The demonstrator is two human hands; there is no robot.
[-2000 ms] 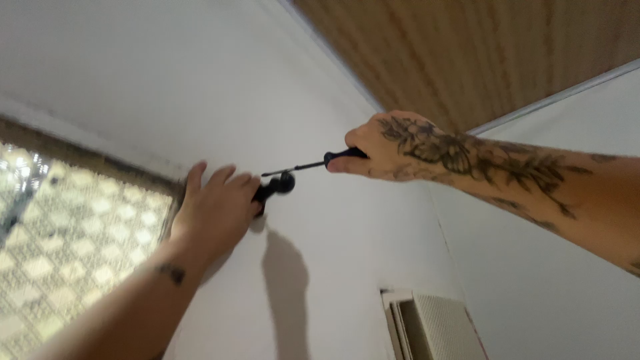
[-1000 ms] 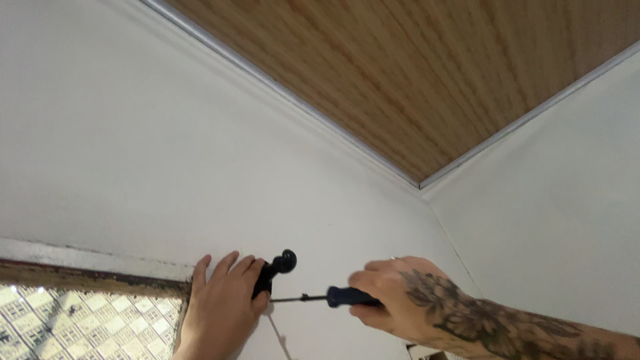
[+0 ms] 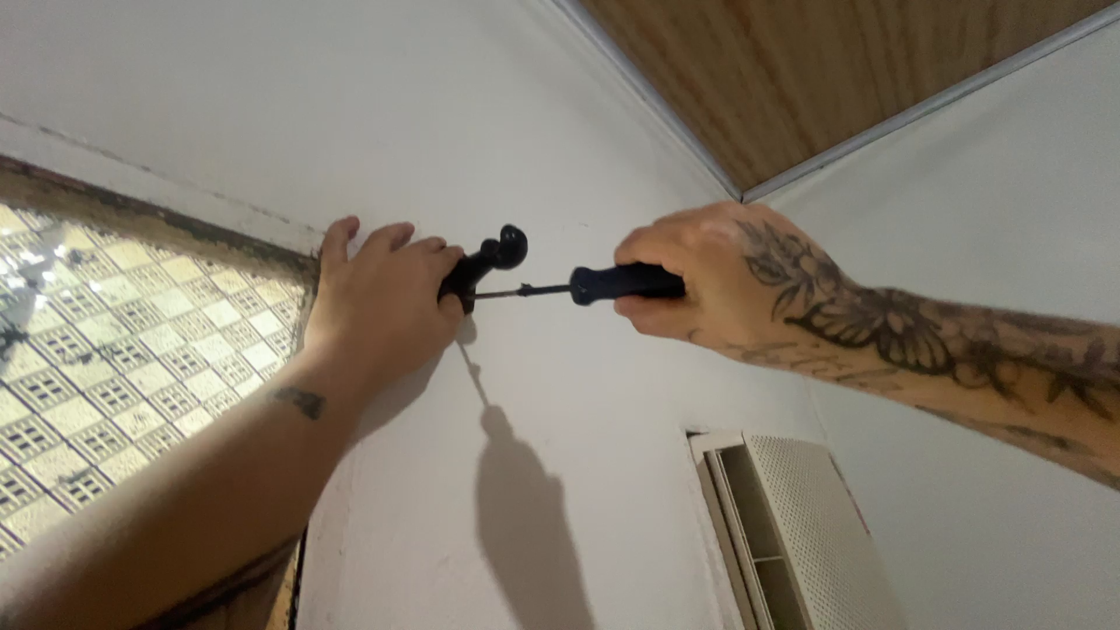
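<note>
A black curtain rod bracket or hook (image 3: 486, 262) stands against the white wall, its rounded end pointing up and right. My left hand (image 3: 385, 302) holds its base to the wall, with the thumb below and the fingers spread toward the window frame. In my right hand (image 3: 691, 271) is a screwdriver with a dark blue handle (image 3: 623, 284). Its thin shaft reaches left to the lower part of the bracket, beside my left thumb. The tip and any screw there are too small or hidden to tell.
A window with patterned panes (image 3: 166, 350) in a worn frame lies at the left. The wood-look ceiling panel (image 3: 822, 79) with pale trim meets the walls at upper right. Below my right forearm, a cream perforated housing (image 3: 814, 525) is set in the wall.
Two seconds ago the screwdriver shaft crossed near the bracket's rounded end; it now meets the lower part. My left hand stays on the bracket. The view has shifted noticeably.
</note>
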